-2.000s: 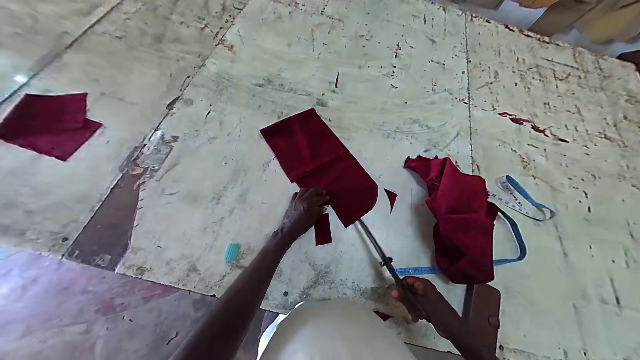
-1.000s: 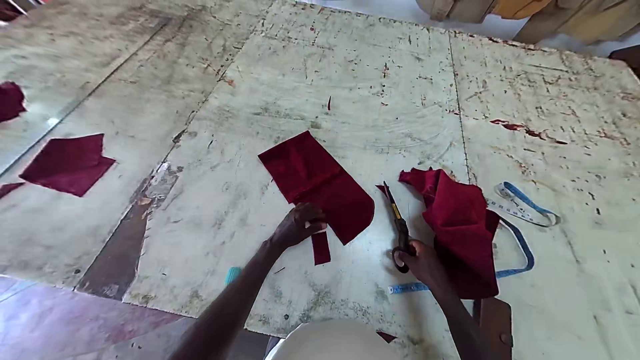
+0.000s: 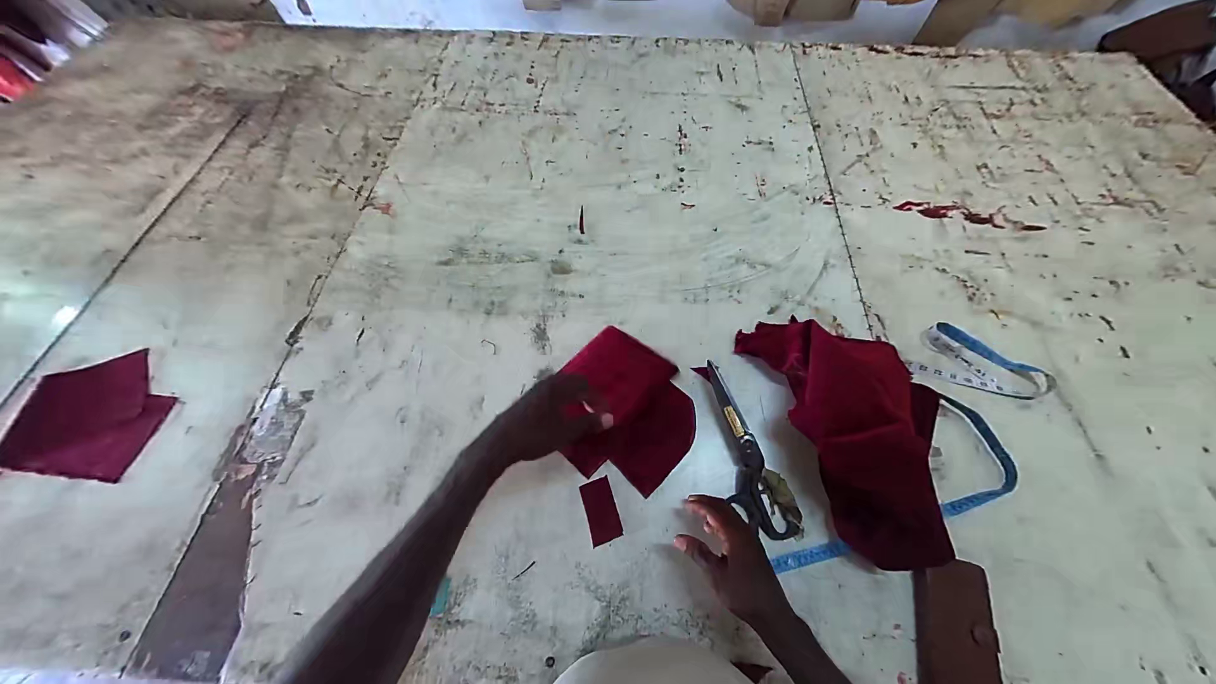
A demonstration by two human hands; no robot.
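Note:
My left hand [image 3: 551, 418] grips a dark red cloth piece [image 3: 632, 370], which is partly folded over on itself. Just below that cloth lies a small red fabric strip [image 3: 601, 511]. The fabric shears [image 3: 749, 456] rest on the table with their blades closed and pointing away from me. My right hand [image 3: 727, 556] is beside the shears' handles, fingers apart and holding nothing. Right of the shears is a crumpled red cloth [image 3: 855, 437], lying over part of a blue and white tape measure [image 3: 997, 465].
The worn table [image 3: 589, 275] has seams and scuffs. Another red cloth piece [image 3: 85, 418] lies at far left. A brown flat object [image 3: 958, 622] sits at the near right, and a small turquoise item [image 3: 441, 597] is beside my left forearm. Brown items stand beyond the far edge.
My right hand has let go of the shears, which now lie on the table. The cloth at my left hand was flat and is now folded over. The view has shifted.

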